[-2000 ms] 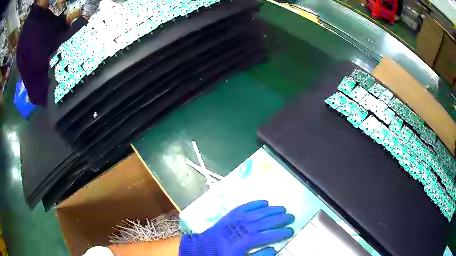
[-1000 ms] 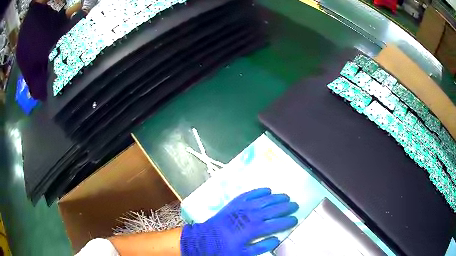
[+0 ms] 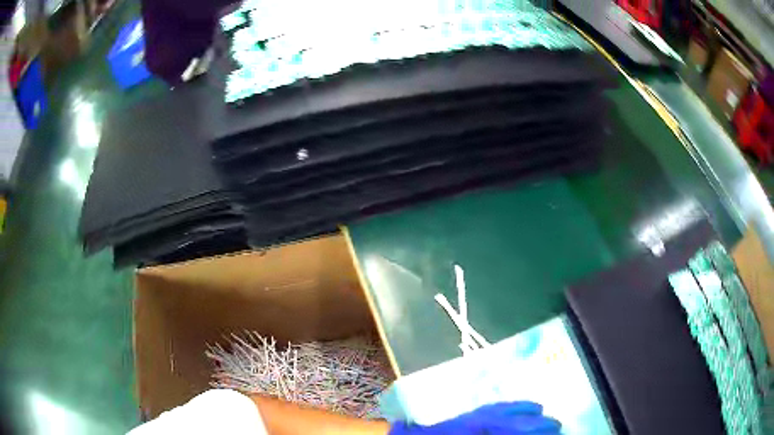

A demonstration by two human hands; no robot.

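My left hand [image 3: 479, 421], in a blue glove, lies flat on the light-blue printed sheet [image 3: 509, 374] at the bottom edge, partly cut off. Its fingers point right and it appears to hold nothing. My right hand is not in view. Right of the sheet lies a black foam sheet [image 3: 636, 340] with rows of green-white circuit boards [image 3: 720, 331] on its far right part. Several thin white strips [image 3: 461, 314] lie crossed on the green tabletop beside the sheet.
An open brown carton [image 3: 246, 297] at lower left holds a heap of thin strips [image 3: 297, 370]. Behind it stands a thick pile of black foam sheets [image 3: 424, 127], topped with circuit boards [image 3: 382, 25]. A person's dark clothing [image 3: 178, 34] shows at upper left.
The view has turned left, so the carton and foam pile sit further right. My left hand is lower and more cut off. The metal plate has left the picture.
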